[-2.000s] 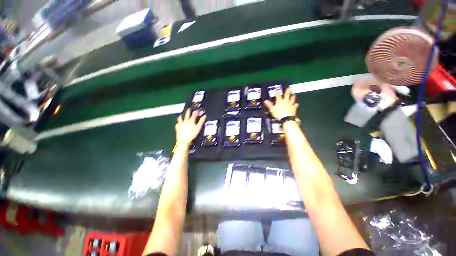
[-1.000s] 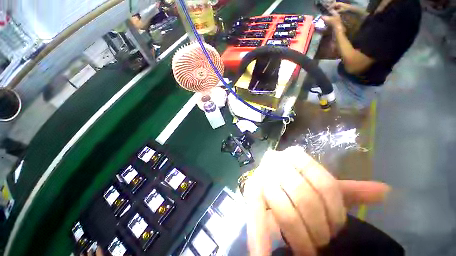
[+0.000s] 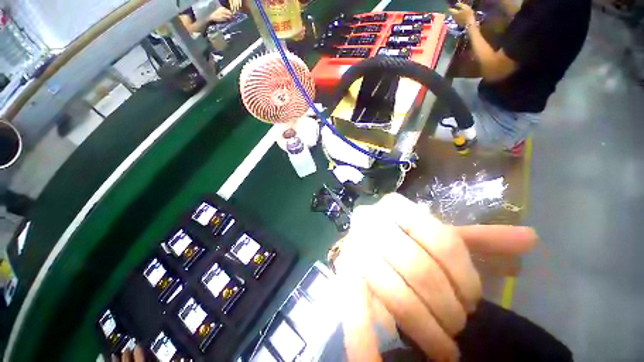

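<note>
A black tray (image 3: 279, 267) lies at the lower left with closed flip phones (image 3: 247, 253) in its pockets, white print facing up. A pale, shiny film sheet with dark-edged rectangles (image 3: 288, 342) lies right of the tray. My right hand (image 3: 416, 276) is large and close to the camera, right of the film sheet. One finger points right and the others are bent; its palm side and anything in it are hidden. My left hand (image 3: 130, 355) is cut off by the bottom edge; only its fingertips show, at a phone at the tray's lower left.
A pink fan (image 3: 277, 86), a small bottle (image 3: 299, 152) and black parts (image 3: 332, 205) stand or lie beyond the tray. A black hose (image 3: 441, 88) curves over a carton (image 3: 361, 129). A red tray (image 3: 432, 44) holds phones. Another person (image 3: 526, 63) sits at the upper right.
The view has swung right since the first frame. My right hand has left the tray's phones and come up close to the camera. Since the second frame it has moved only slightly.
</note>
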